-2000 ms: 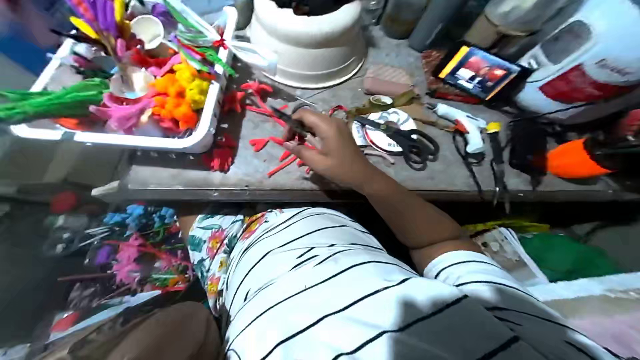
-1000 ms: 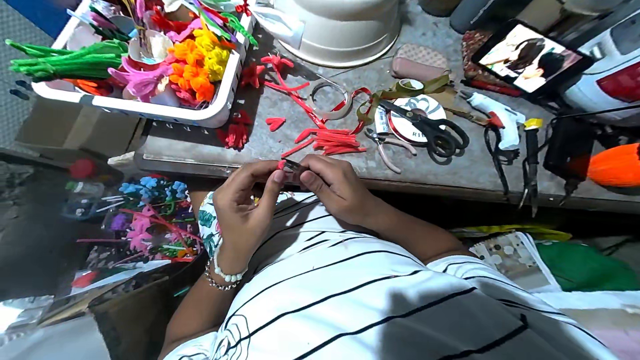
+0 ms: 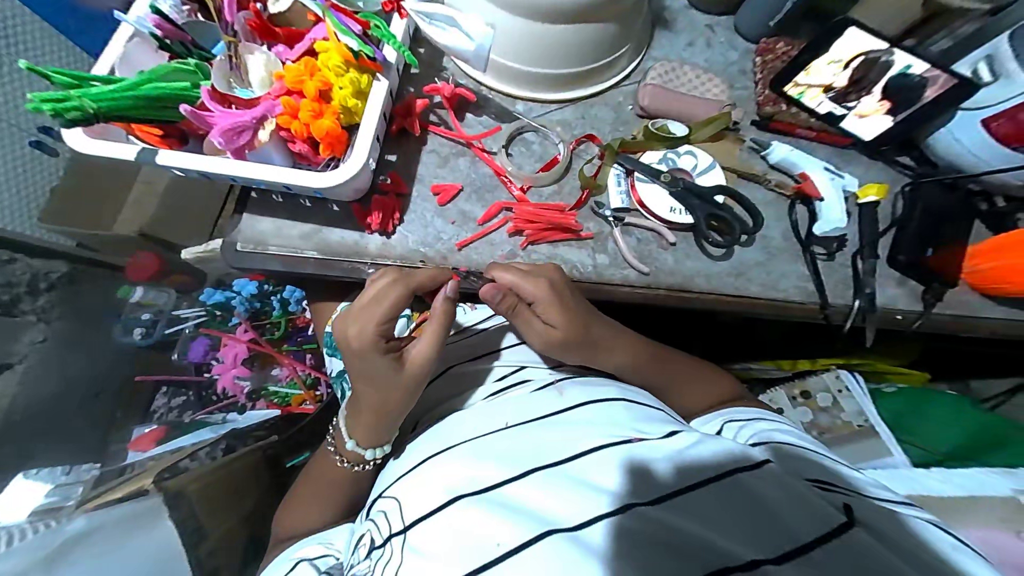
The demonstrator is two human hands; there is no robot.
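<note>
My left hand [image 3: 400,328] pinches a small red piece, likely of pipe cleaner, between thumb and fingertips. My right hand [image 3: 544,308] is closed on a small dark metal tool [image 3: 474,278] whose tip meets the red piece; its kind is unclear. Both hands are over my lap at the table's front edge. Behind them on the table lie a pile of short red pipe cleaners [image 3: 548,222], a red heart shape [image 3: 446,193], a clear tape roll [image 3: 534,154], small pliers [image 3: 628,236] with pale handles, black-handled scissors [image 3: 704,204] and a ribbon spool [image 3: 676,172].
A white plastic basket [image 3: 364,172] of pipe-cleaner flowers stands at the back left, beside a cream tub [image 3: 560,48]. To the right are a white glue gun [image 3: 824,180], a yellow-and-black cutter [image 3: 870,240] and a propped phone [image 3: 872,84]. Blue and pink flowers [image 3: 232,360] sit low on the left.
My right hand has moved from over the table to its front edge, and my left hand has come in to meet it. The red pile and pliers, earlier largely hidden, now show.
</note>
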